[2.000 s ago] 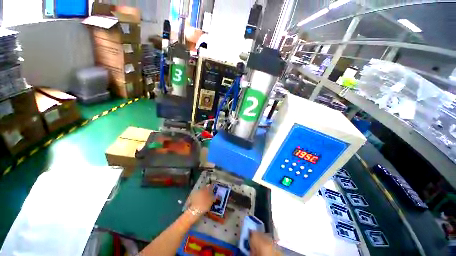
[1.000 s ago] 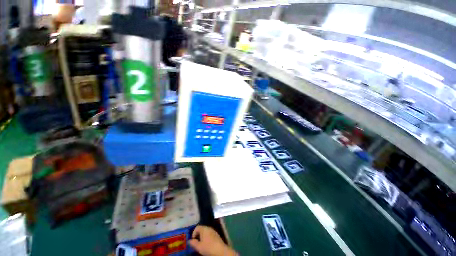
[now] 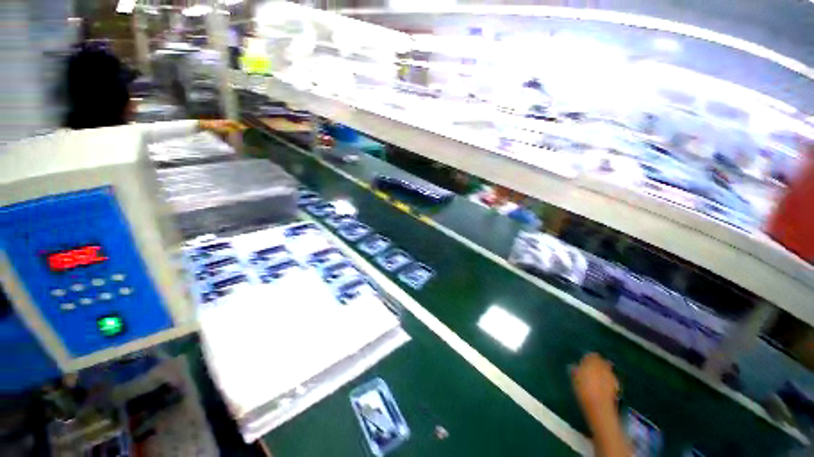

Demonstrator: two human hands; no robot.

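Note:
My right hand (image 3: 596,393) is over the green conveyor at the lower right. It is blurred, and I cannot tell whether its fingers hold anything. A framed panel (image 3: 644,434) lies on the belt just right of my wrist, partly cut off by the bottom edge. Another panel (image 3: 379,416) lies flat on the green surface, in front of the white sheets. More panels (image 3: 393,260) lie along the conveyor's left side. My left hand is out of the picture.
The temperature controller (image 3: 85,268) fills the left side, above the press bed (image 3: 183,419). White sheets (image 3: 299,344) carry rows of panels at their far part. Stacked trays (image 3: 228,196) stand beyond. A long shelf (image 3: 500,174) runs above the conveyor's right side. A person (image 3: 96,85) is at upper left.
The view has swung right, moving the controller to the left edge. My right hand has moved from beside the press base to over the conveyor. The fixture's orange block is no longer clearly visible.

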